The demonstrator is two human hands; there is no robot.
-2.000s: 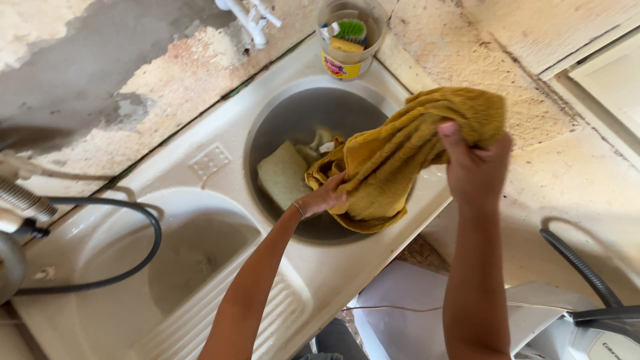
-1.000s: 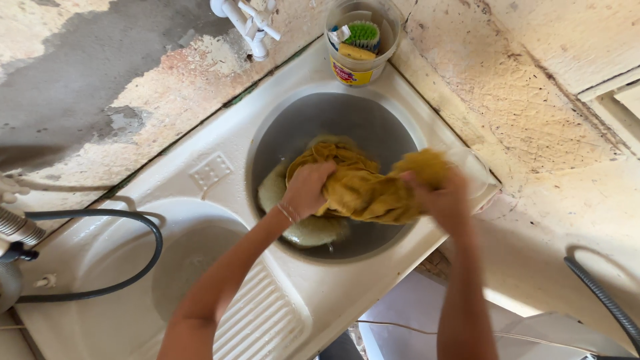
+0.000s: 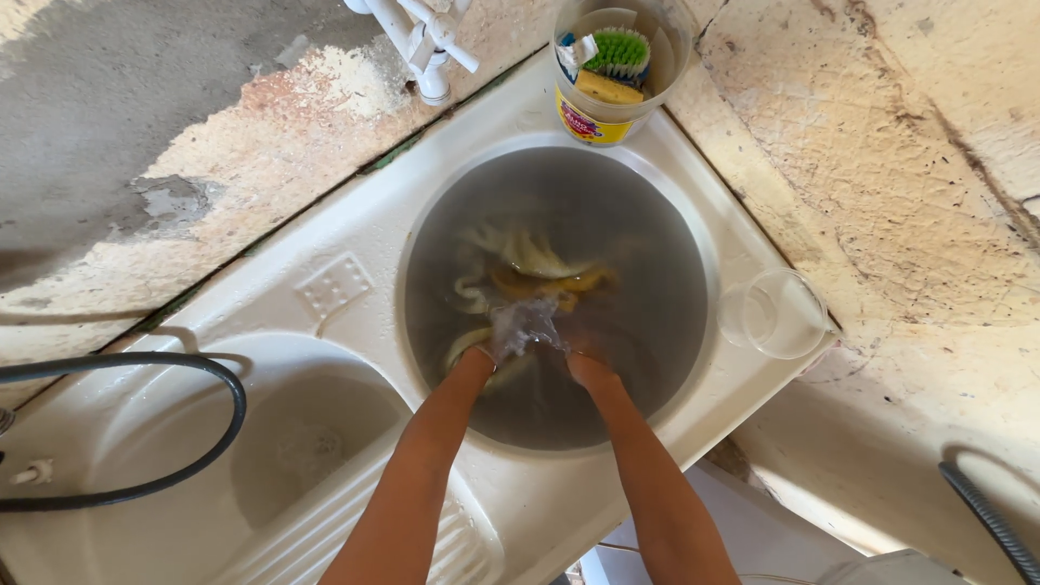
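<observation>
Both my hands are under the murky water of the round basin (image 3: 650,325). My left hand (image 3: 487,345) has gone in up to the wrist beside a pale cloth, and its fingers are hidden. My right hand (image 3: 581,349) is submerged a little to the right, its fingers hidden as well. Water splashes up between the wrists. The mustard-yellow cloth (image 3: 561,284) shows in part beneath the surface, just beyond my hands, with the pale yellowish cloth (image 3: 524,248) around it. Whether either hand grips cloth cannot be seen.
A plastic tub (image 3: 597,122) with a green-bristled brush (image 3: 619,53) and a yellow sponge (image 3: 608,88) stands at the basin's far edge. A clear plastic cup (image 3: 784,313) is on the right rim. At left are a second basin with a ribbed washboard (image 3: 325,528) and a grey hose (image 3: 236,406). A white tap (image 3: 435,49) juts from the wall.
Both hands have gone down into the water. The mustard cloth, held bunched between them above the basin before, is now mostly submerged.
</observation>
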